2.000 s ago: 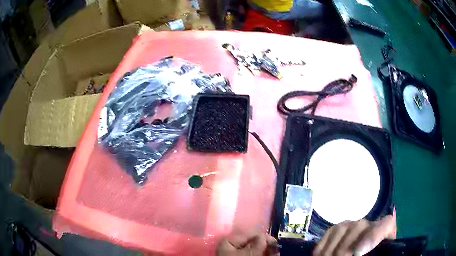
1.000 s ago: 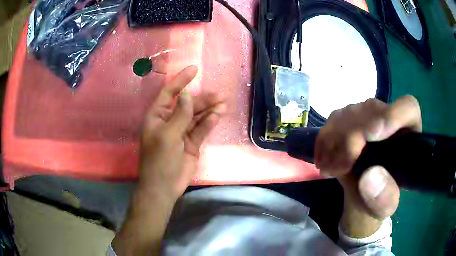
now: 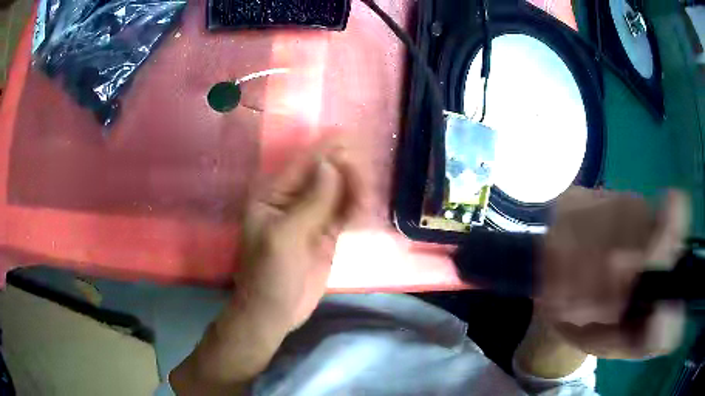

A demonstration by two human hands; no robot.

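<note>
A square black base housing (image 3: 421, 155) with a round white centre plate (image 3: 541, 116) lies on the right of the red-pink table. A yellow-edged power supply board (image 3: 469, 158) with a grey cover sits at its left inner side. My right hand (image 3: 603, 263), blurred, is shut on a thick black electric screwdriver (image 3: 498, 263), whose front end is just below the housing's lower edge. My left hand (image 3: 298, 224), also blurred, is over the table left of the housing, fingers bent. Whether it holds something small cannot be told.
A black screw tray (image 3: 278, 14) is cut off by the top edge. A plastic bag of dark parts (image 3: 108, 54) lies at the upper left. The red-pink table (image 3: 139, 155) has a small round hole. Another black housing with a white disc (image 3: 635, 35) lies on the green bench (image 3: 641, 155).
The view first tilted down, bringing both forearms in. Since a second ago, the screwdriver has moved from the board's lower end to below the housing's edge. My left hand's fingers have drawn closer together.
</note>
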